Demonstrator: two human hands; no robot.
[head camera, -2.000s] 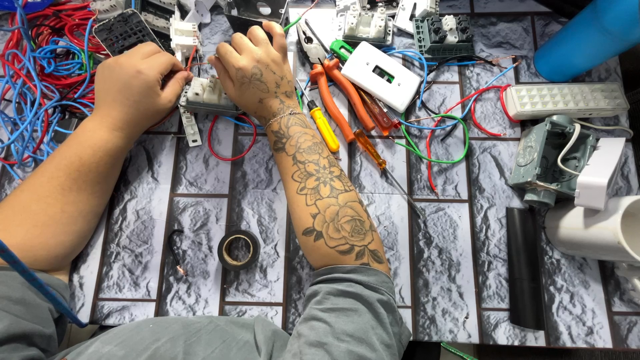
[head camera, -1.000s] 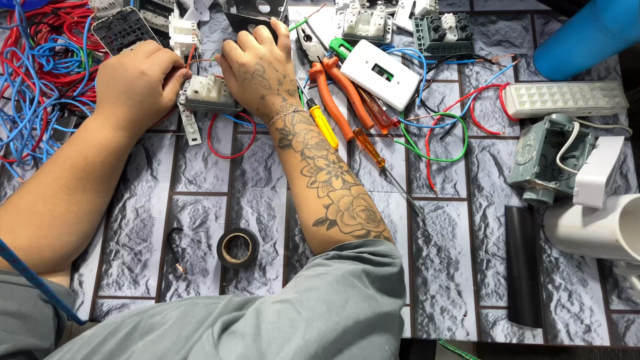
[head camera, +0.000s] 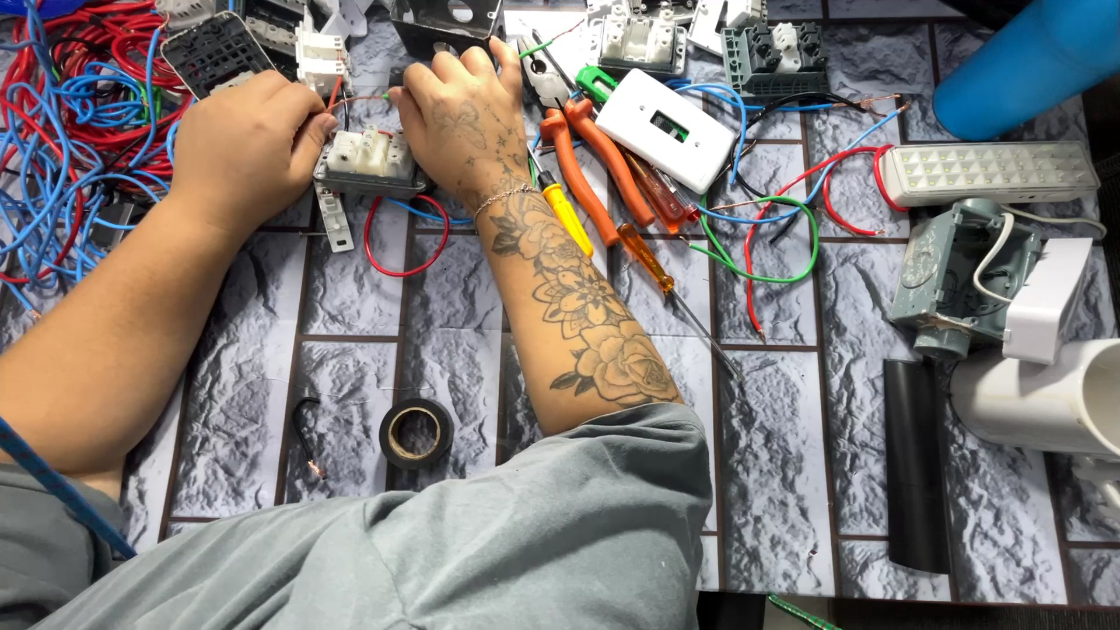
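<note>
My left hand (head camera: 249, 144) is closed, with its thumb and index finger at a bare copper wire end beside a white switch module (head camera: 319, 59). My right hand (head camera: 464, 114) pinches a green insulated wire (head camera: 535, 50), whose stripped copper end shows on both sides of the fingers. Between and just below the hands rests a wall switch unit (head camera: 369, 159) with white modules in a grey frame. A red wire loop (head camera: 407, 273) lies beneath it. Orange-handled pliers (head camera: 582, 179) and a yellow-handled screwdriver (head camera: 567, 219) lie right of my right wrist.
Tangled red and blue wires (head camera: 79, 131) fill the upper left. Black electrical tape (head camera: 416, 434) lies near my right sleeve. A white cover plate (head camera: 667, 129), an orange screwdriver (head camera: 646, 256), an LED light bar (head camera: 993, 172), a grey junction box (head camera: 954, 271) and a white pipe (head camera: 1032, 398) lie to the right.
The fingers of my right hand have shifted, and the green wire now sticks out to their upper right. My right sleeve has moved slightly toward the upper right. My left hand has hardly moved.
</note>
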